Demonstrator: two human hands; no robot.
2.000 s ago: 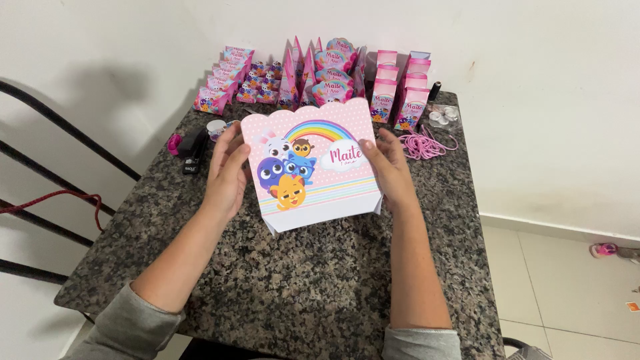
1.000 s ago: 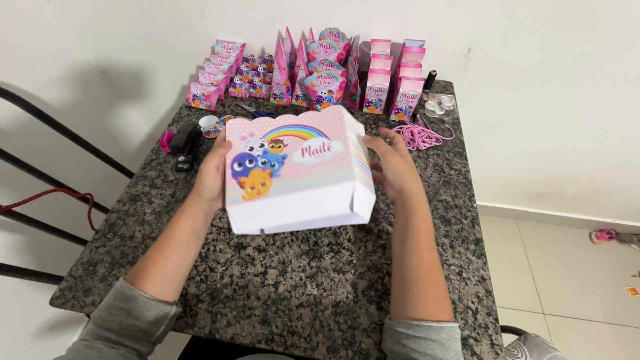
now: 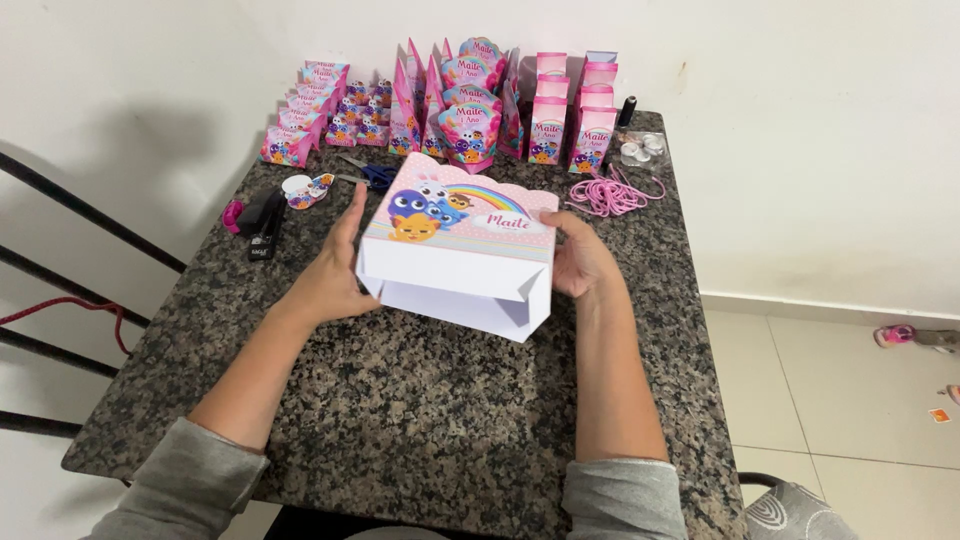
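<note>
A pink and white paper gift bag (image 3: 457,240) with a scalloped edge, printed with cartoon animals and a rainbow, is held above the granite table, tilted so that its open white end faces me. My left hand (image 3: 330,274) supports its left side, thumb up and fingers low. On the right side my right hand (image 3: 581,255) grips it, with a finger on the printed face near the top corner. Behind the bag lie blue-handled scissors (image 3: 379,177), partly covered by it. To the left are a black stapler (image 3: 268,225) and a small pile of character cutouts (image 3: 307,193).
Rows of small printed party boxes (image 3: 471,127) stand along the back of the granite table (image 3: 450,420). Pink cord (image 3: 611,193) lies coiled at the right, near a clear bag of white round pieces (image 3: 641,150). A pink tape roll (image 3: 233,216) sits by the stapler. A black metal chair (image 3: 75,360) stands left.
The bag has tipped between my hands; its white end and opening now face me, where two seconds ago its printed face showed most. My right hand has closed back on its right side.
</note>
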